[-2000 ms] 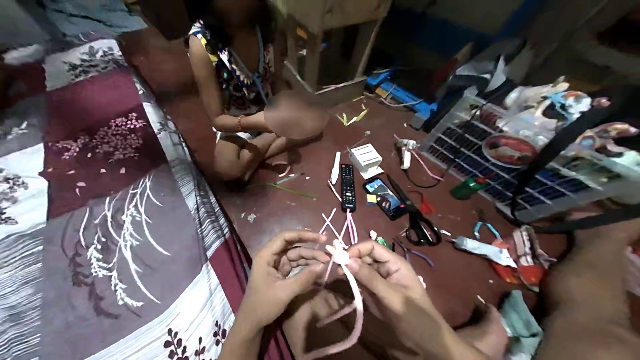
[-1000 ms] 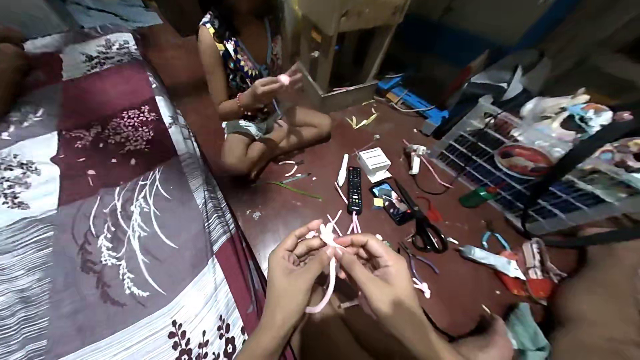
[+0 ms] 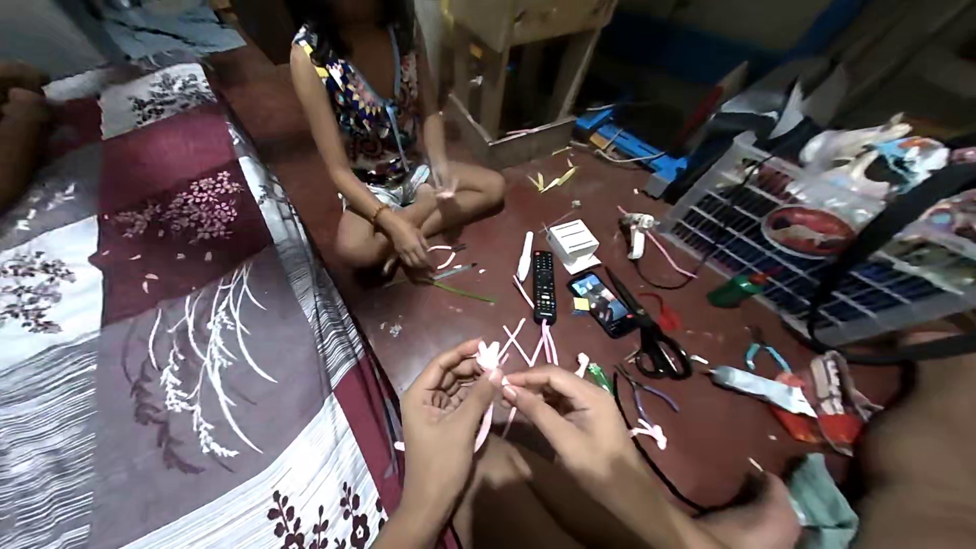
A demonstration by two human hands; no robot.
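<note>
A small light-pink flower shape (image 3: 489,357), seemingly of fuzzy craft stems, stands up between the fingertips of my left hand (image 3: 450,412). My right hand (image 3: 572,415) pinches the pink stem just below it, so the fingertips of both hands nearly meet. A pink strand hangs beneath my left hand. Beyond my hands, more pink stems (image 3: 546,343) lie on the red floor by a black remote control (image 3: 544,286). To the right are a phone (image 3: 604,303) with its screen lit, black-handled scissors (image 3: 662,352) and purple-handled pliers (image 3: 657,396).
Another person (image 3: 381,152) sits cross-legged ahead, a hand near a green stem (image 3: 463,291). A patterned cloth (image 3: 191,305) covers the left side. A white box (image 3: 573,241), a glue gun (image 3: 636,232), a white tube (image 3: 762,389) and a plastic crate (image 3: 762,221) are at right.
The other person's raised hand has come down toward the lap. My hands stay together at the pink piece, whose flower end now points up; the long strand has gone lower behind my hands.
</note>
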